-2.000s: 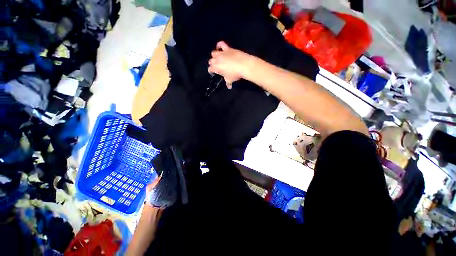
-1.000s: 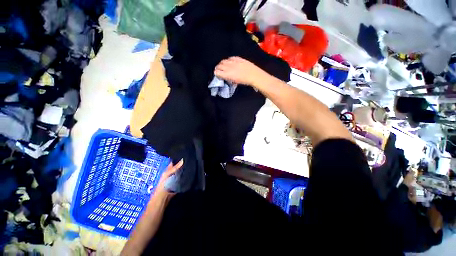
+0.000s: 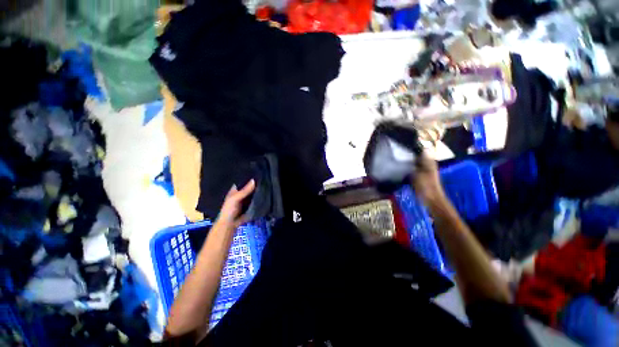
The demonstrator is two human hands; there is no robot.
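My left hand holds a folded stack of dark grey pieces at the lower edge of the black garment panels. My right hand is blurred and holds a black piece with a pale grey-white face at the table's front edge, just in front of the sewing machine. The black panels lie in a large pile left of the machine.
A blue basket stands below the table edge at left, another blue basket at right. A red bag lies behind the panels. Red crates are at lower right. Fabric heaps fill the left.
My right hand has moved from over the black panels to the right, now with the pale-faced piece beside the machine. My left hand still holds the grey stack. The view has turned right.
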